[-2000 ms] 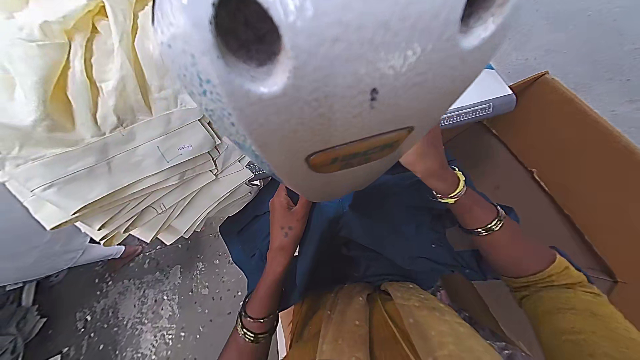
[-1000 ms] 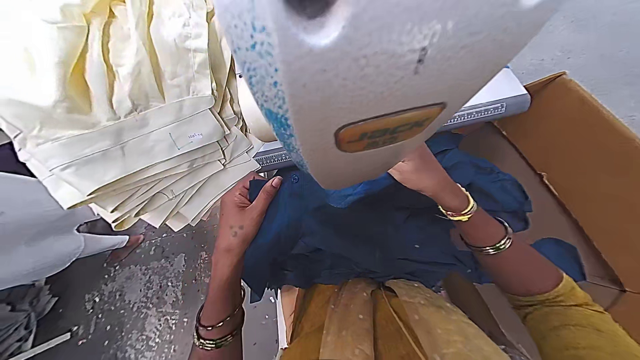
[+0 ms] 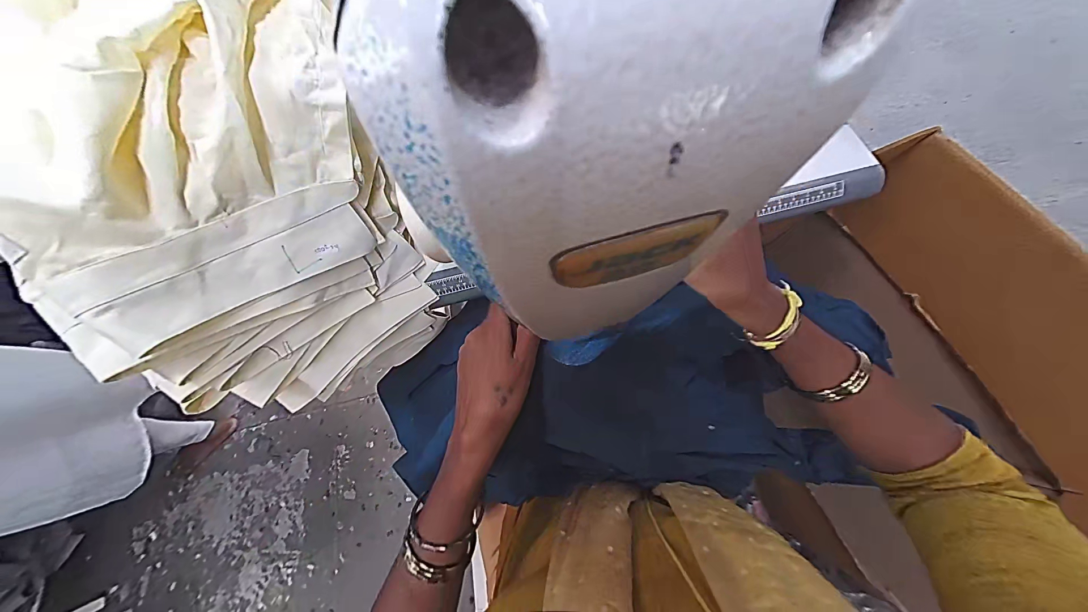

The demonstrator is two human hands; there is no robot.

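Note:
A white Jack sewing machine head [image 3: 595, 170] fills the top middle and hides the needle area. Dark blue cloth [image 3: 646, 408] hangs from the machine's front edge over my lap. At the left of the machine's lower end, my left hand [image 3: 493, 374] grips the cloth's edge, its fingertips partly hidden behind the head. My right hand [image 3: 735, 268] is on the other side at the blue cloth, its fingers hidden behind the machine, so its hold cannot be made out.
Stacked cream fabric pieces [image 3: 255, 280] lie left of the machine, bearing pen marks. An open cardboard box [image 3: 977, 289] stands at the right. A ruler scale [image 3: 799, 197] runs along the machine bed's edge. White cloth [image 3: 68, 433] and part of another person's foot or hand [image 3: 208, 446] show at lower left.
Since one second ago, my left hand has come in closer to the machine head, and its fingertips have gone partly behind it. The view has shifted somewhat.

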